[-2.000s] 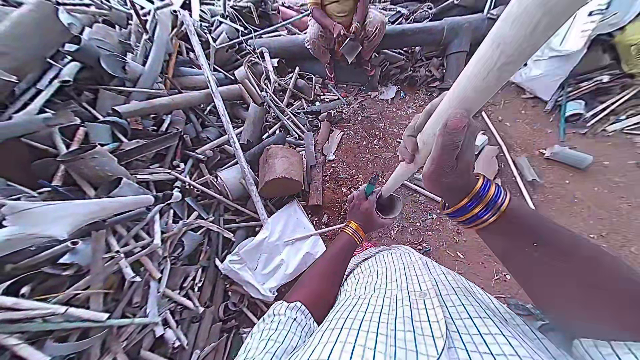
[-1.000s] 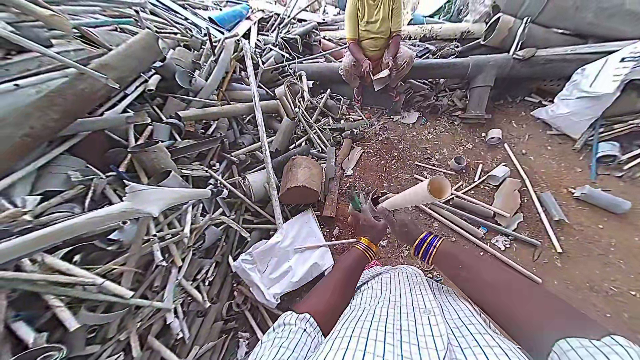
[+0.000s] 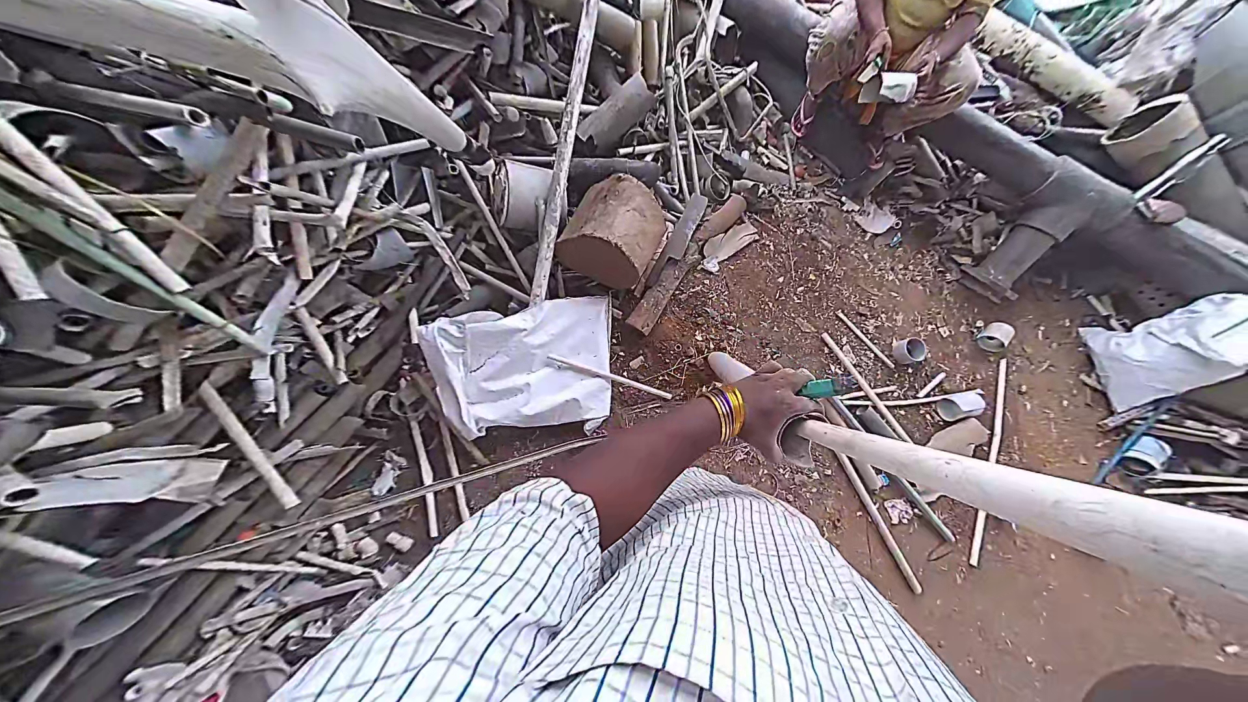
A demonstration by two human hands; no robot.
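Observation:
My left hand [image 3: 772, 408], with bangles at the wrist, is closed around a short plastic pipe piece [image 3: 798, 445]. A small green-handled tool [image 3: 825, 387] sticks out on its right side; its working end is hidden. One end of a long pale pole or pipe [image 3: 1014, 497] meets the mouth of the short piece, and the rest runs to the right edge. Whether it enters the mouth cannot be told. A pale rounded end [image 3: 729, 368] shows beyond my fingers. My right hand is out of view; a dark blurred shape at the bottom right corner may be part of my arm.
Scrap pipes [image 3: 253, 448] lie heaped on the left. A wood block [image 3: 614, 232] and white sheet [image 3: 526, 366] lie ahead. Thin rods [image 3: 990, 458] and short pipe rings [image 3: 909, 351] lie on the soil. Another person [image 3: 902, 58] sits on a large pipe [image 3: 1014, 175], holding a pale piece.
My right hand has left the spot beside my left hand and gone out of view. The long pale piece now stretches rightward from my left hand. The view has shifted.

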